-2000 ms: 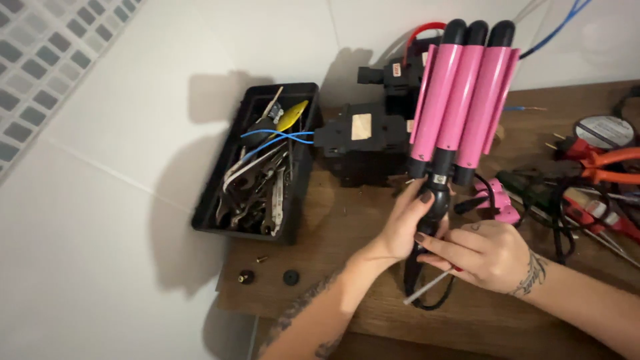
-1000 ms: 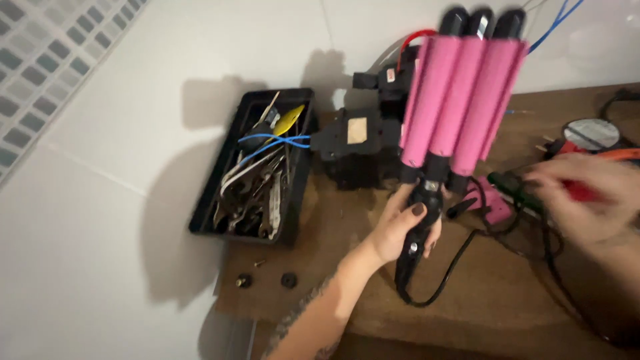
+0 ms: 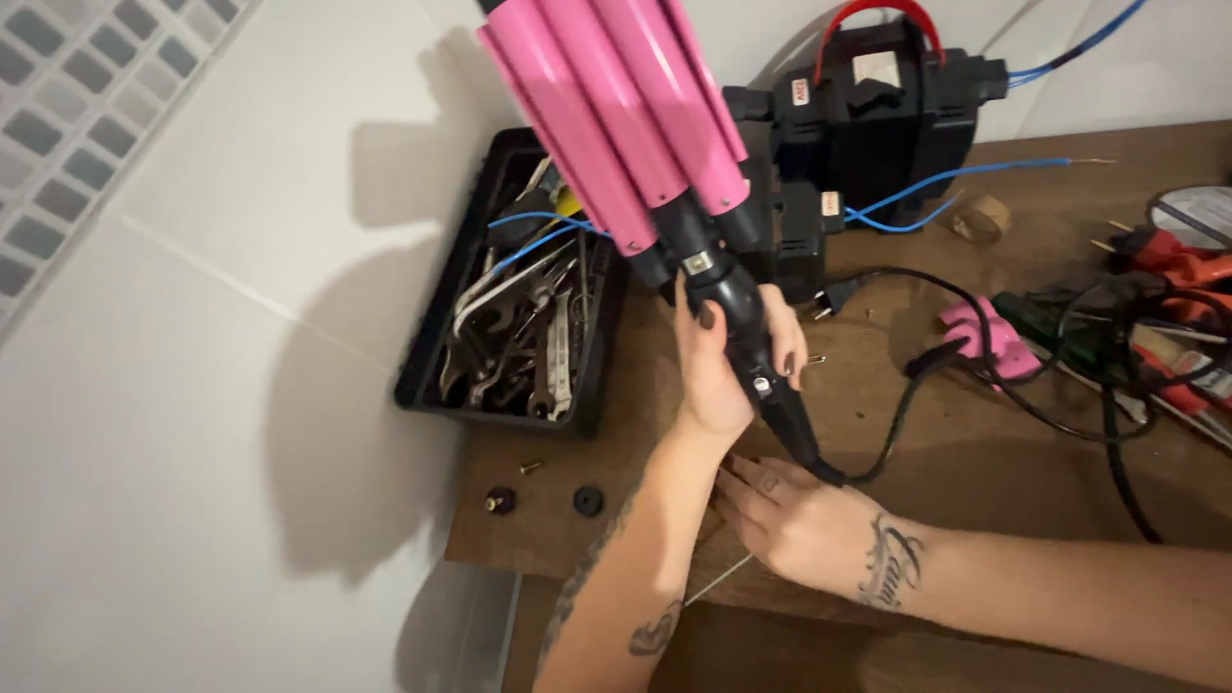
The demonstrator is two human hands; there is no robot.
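My left hand [image 3: 722, 371] grips the black handle [image 3: 741, 308] of a curling iron with pink barrels [image 3: 626, 106], tilted up to the left, its top out of frame. The power cord [image 3: 905, 404] runs from the handle's lower end to the right. Just below, my right hand [image 3: 794, 525] is low over the wooden tabletop, its fingertips partly hidden behind my left wrist. A thin pale rod [image 3: 717, 580] shows beside its fingers; whether the hand holds it is unclear. A small screw [image 3: 530, 468], a dark round knob [image 3: 500, 500] and a black round cap [image 3: 588, 500] lie left of my forearm.
A black bin [image 3: 496, 419] of wrenches and hex keys stands against the tiled wall. Behind the iron are black transformer-like units [image 3: 866, 125] with blue wires [image 3: 924, 183]. A tape roll [image 3: 980, 219], a pink plastic part [image 3: 991, 342], pliers [image 3: 1193, 274] and tangled cords lie at right.
My right hand has moved from the tools at right to below my left wrist. The curling iron now leans left and its barrels partly cover the bin. The view has shifted.
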